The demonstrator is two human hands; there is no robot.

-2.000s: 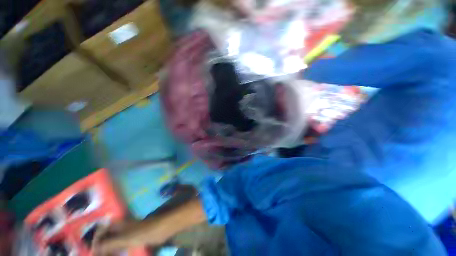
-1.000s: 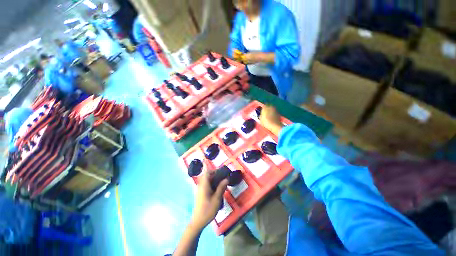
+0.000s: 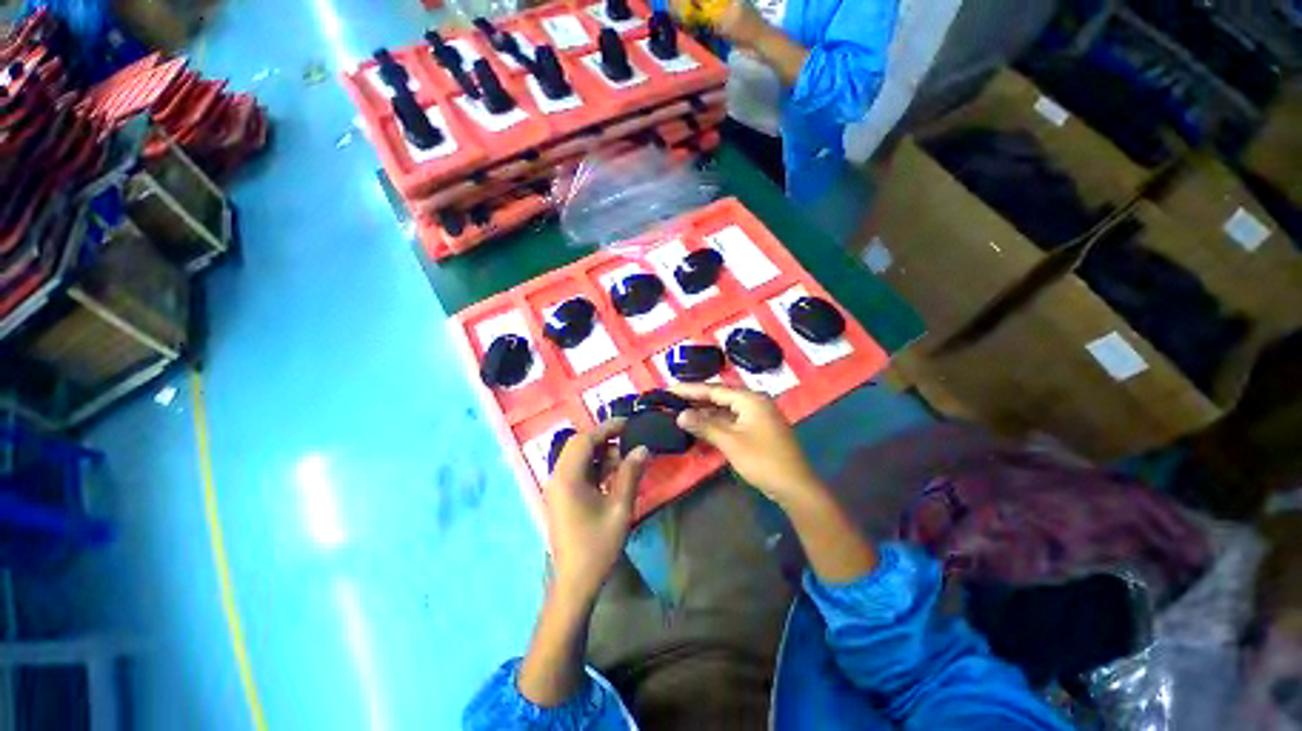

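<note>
My left hand [image 3: 593, 493] and my right hand [image 3: 743, 436] both hold one black smartwatch [image 3: 657, 430] between their fingertips, over the near edge of the tray. The orange-red turnover tray [image 3: 603, 383] has two rows of pockets with white paper cards. Several black watches lie on the cards, such as one at the right end of the near row [image 3: 815, 320]. The far row's right-end pocket shows only a white card [image 3: 745, 256]. My hands partly cover the near row's left pockets.
Stacked trays [image 3: 414, 183] with black watches stand at the green table's [image 3: 878, 306] far end, beside clear plastic film [image 3: 628, 197]. A person's blue sleeve [image 3: 845, 64] is beyond. Open cartons [image 3: 1031, 343] and a maroon bulk bag [image 3: 985, 500] are right. A tray trolley [image 3: 107, 321] stands left.
My right hand has moved from the tray's far right pocket to the near edge, meeting my left hand at the watch. The far right pocket's watch is gone. The head view has shifted.
</note>
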